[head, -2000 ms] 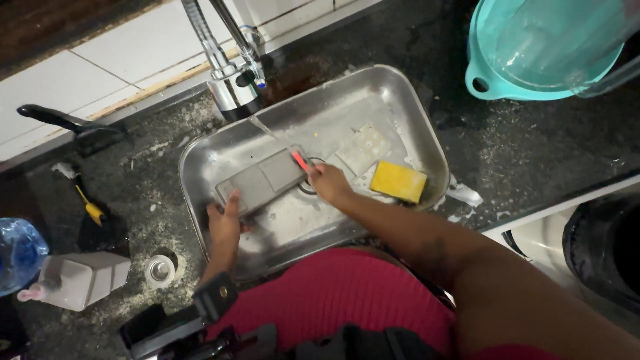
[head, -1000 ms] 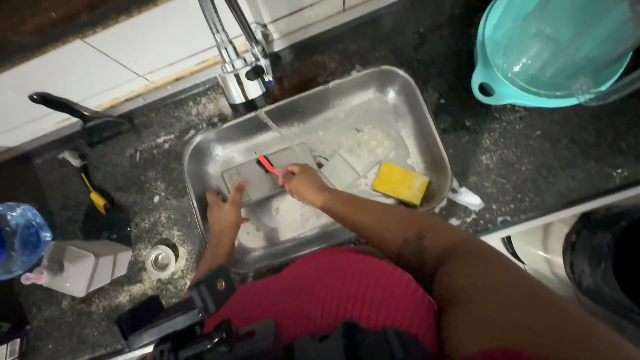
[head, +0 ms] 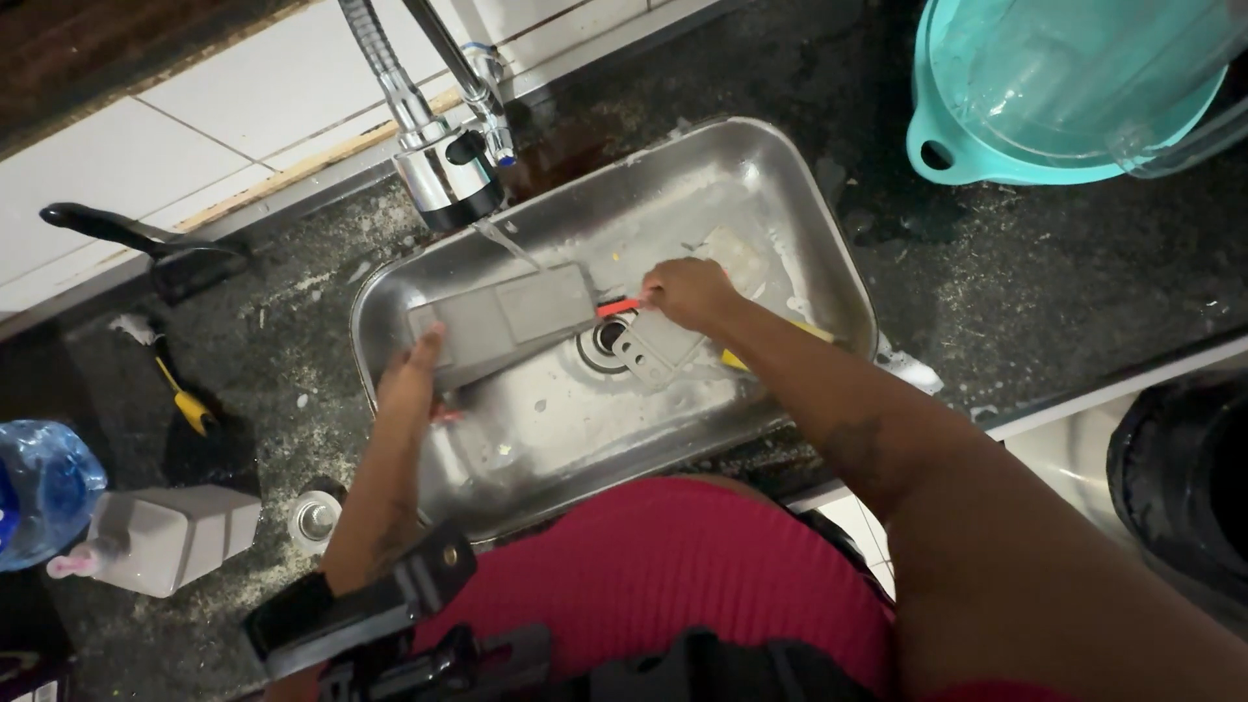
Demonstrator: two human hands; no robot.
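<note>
My left hand (head: pixel 414 370) grips the left end of a long grey plastic tray or case (head: pixel 507 317), which is tilted in the stainless steel sink (head: pixel 575 458). A thin stream of water from the chrome faucet (head: pixel 448 180) falls at its far edge. My right hand (head: pixel 687 292) holds a red-handled brush (head: pixel 619 308) by the case's right end; its bristles are hard to make out. Beneath that hand, a flat grey plastic piece (head: pixel 653 351) lies beside the drain (head: pixel 606 341). A yellow sponge (head: pixel 736 361) is mostly hidden behind my right forearm.
A turquoise bowl (head: pixel 926 107) with a clear container inside stands at the upper right. To the left are a black-handled dustpan or scoop (head: pixel 195 263), a yellow-handled brush (head: pixel 185 400), a pale soap dispenser (head: pixel 175 541), a blue plastic bottle (head: pixel 49 492) and a sink strainer (head: pixel 315 522).
My right hand with the red brush has moved right, off the middle of the grey case to its right end. My left hand stays at the case's left end.
</note>
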